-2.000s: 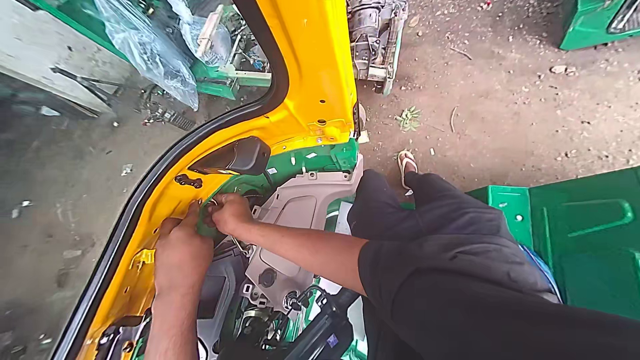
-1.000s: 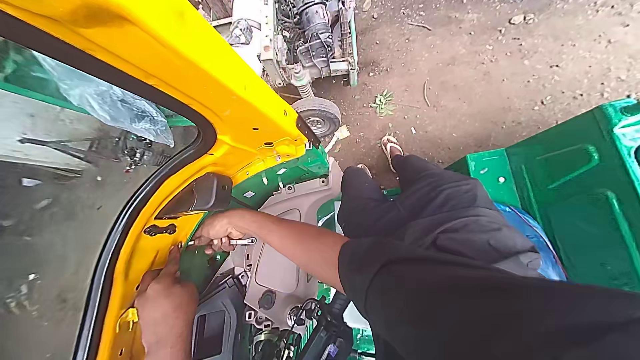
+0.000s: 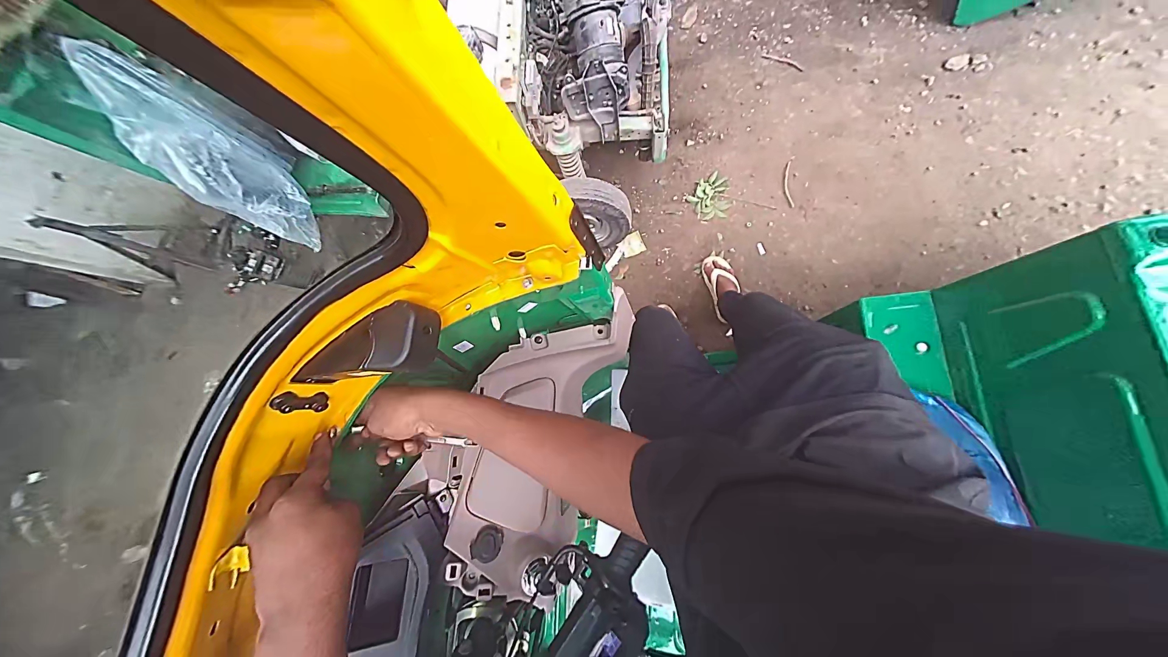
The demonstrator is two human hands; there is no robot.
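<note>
My right hand (image 3: 397,424) is closed around a slim metal wrench (image 3: 450,441), whose shank shows below the fingers; its far end is hidden by the hand. It works close to the green panel (image 3: 360,470) behind the yellow windshield frame (image 3: 274,438). My left hand (image 3: 306,520) rests on the yellow frame, its index finger extended to a small fastener at the frame's inner edge; whether it grips anything cannot be told. Above both hands sits a black plastic cover (image 3: 374,342). A beige dashboard panel (image 3: 516,484) lies to the right of my right hand.
An instrument display unit (image 3: 379,602) and wiring (image 3: 566,570) are below the hands. Black rubber seal (image 3: 196,465) edges the window opening. A stripped chassis with an engine (image 3: 598,73) and wheel (image 3: 598,205) stands on the dirt ahead. A green body panel (image 3: 1049,365) is at the right.
The wrench shows in my right hand one second ago and now. My left hand's index finger now reaches up to the frame's inner edge. The view has shifted.
</note>
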